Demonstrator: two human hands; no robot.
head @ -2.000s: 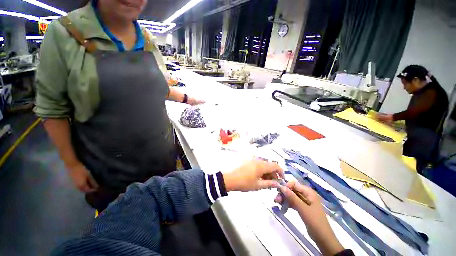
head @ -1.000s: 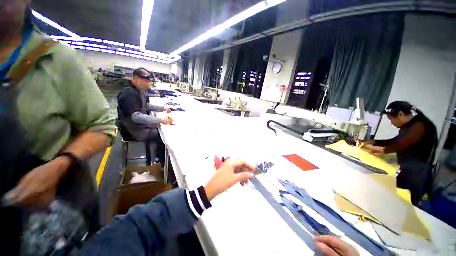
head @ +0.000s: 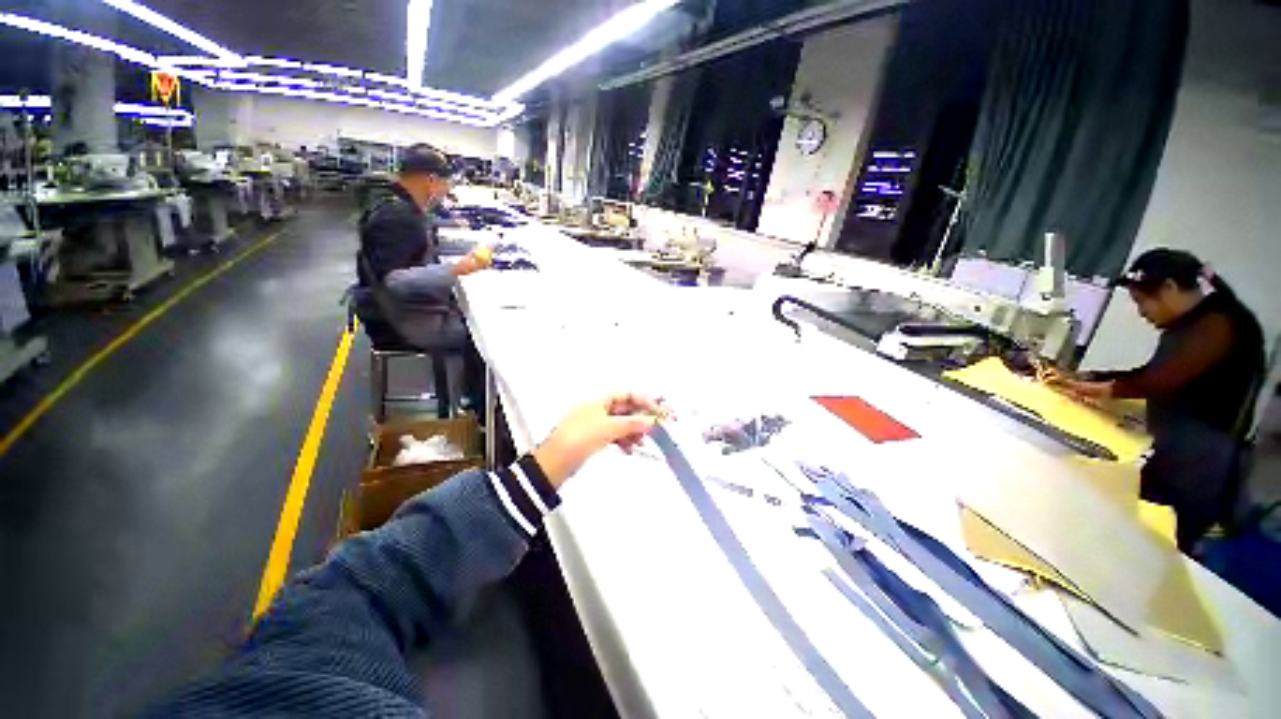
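A long blue-grey strap strip [head: 745, 565] lies along the white table [head: 597, 562], running from my left hand down to the picture's lower edge. My left hand [head: 607, 433] pinches the far end of the strip between thumb and fingers. My right hand is not in view. Loose bundles of blue-grey strips [head: 927, 590] lie to the right of the held strip. The table is so bright that marks on its surface cannot be made out.
A crinkled dark grey item [head: 747, 433] and a red-brown rectangle [head: 865, 417] lie beyond the strips. Yellow and beige sheets [head: 1110, 555] lie at right. One person sits at the table's far left side; another works at right. Cardboard boxes [head: 408, 471] stand beside the table.
The standing person in the apron has left the view, along with the patterned bundle. My right hand has gone out of view. The strip now stretches straight from my left hand.
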